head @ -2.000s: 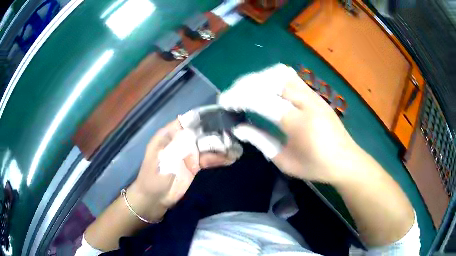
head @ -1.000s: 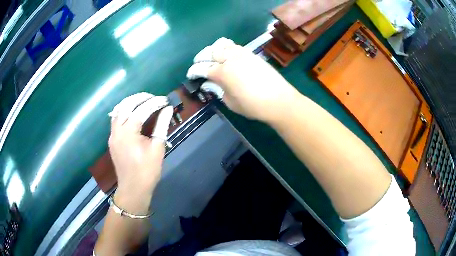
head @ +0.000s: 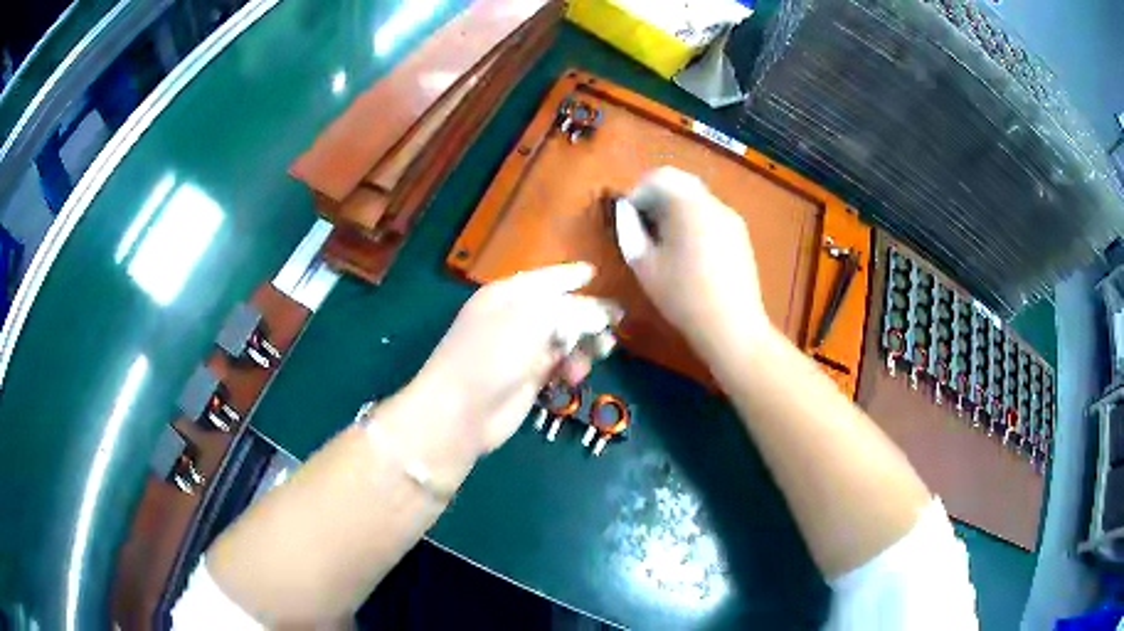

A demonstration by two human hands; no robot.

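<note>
Two cores with orange-copper coils (head: 606, 417) lie on the green surface, silvery leads toward me. My left hand (head: 475, 358), in white finger cots, is just above and left of them; whether its fingertips hold a part cannot be told. My right hand (head: 696, 259) is over the orange tray (head: 512, 185), its fingers closed around a small dark part (head: 610, 210), blurred and mostly hidden. A few coil parts (head: 577, 120) sit in the tray's far left corner. Several grey assembled inductors (head: 207, 397) stand spaced on a brown carrier strip (head: 148, 524) at left.
Brown strips (head: 401, 111) are stacked left of the tray. A thin dark tool (head: 841, 296) lies in the tray's right bar. A brown board (head: 949, 481) with rows of cores is at right. Stacked translucent trays (head: 912, 136) and a yellow container (head: 629, 35) are behind.
The view has swung right. Both hands have left the inductors on the carrier strip; my right hand is now over the orange tray and my left near the coil parts on the green surface.
</note>
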